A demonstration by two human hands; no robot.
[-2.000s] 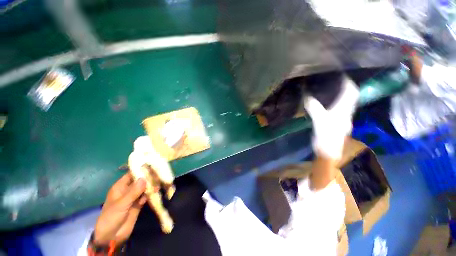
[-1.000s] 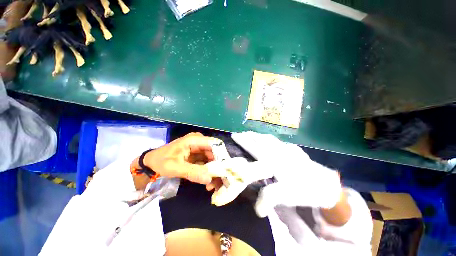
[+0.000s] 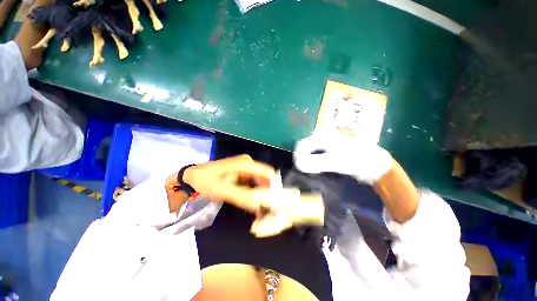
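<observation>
My bare left hand (image 3: 238, 183) holds a tan figure body (image 3: 294, 210) over my lap, just off the bench's front edge. The body is blurred and lies roughly level. A dark soft covering (image 3: 331, 203) hangs at its right end, below my right hand. My gloved right hand (image 3: 341, 157) is above the covering; its fingertips are blurred, and I cannot tell whether they grip the covering. The yellow-brown glue card (image 3: 353, 111) with a whitish patch lies on the green bench just beyond the glove.
Black figures with tan legs (image 3: 97, 26) are piled at the bench's far left, beside another person's arm (image 3: 29, 44). A blue bin (image 3: 118, 159) with a white liner is below the bench at left. A dark box (image 3: 500, 88) stands at right, black pieces (image 3: 494, 170) under its edge. A carton (image 3: 478, 258) is lower right.
My right hand has lifted from the body towards the glue card. The dark covering now shows at the body's right end. My left hand still holds the body. The view has shifted slightly.
</observation>
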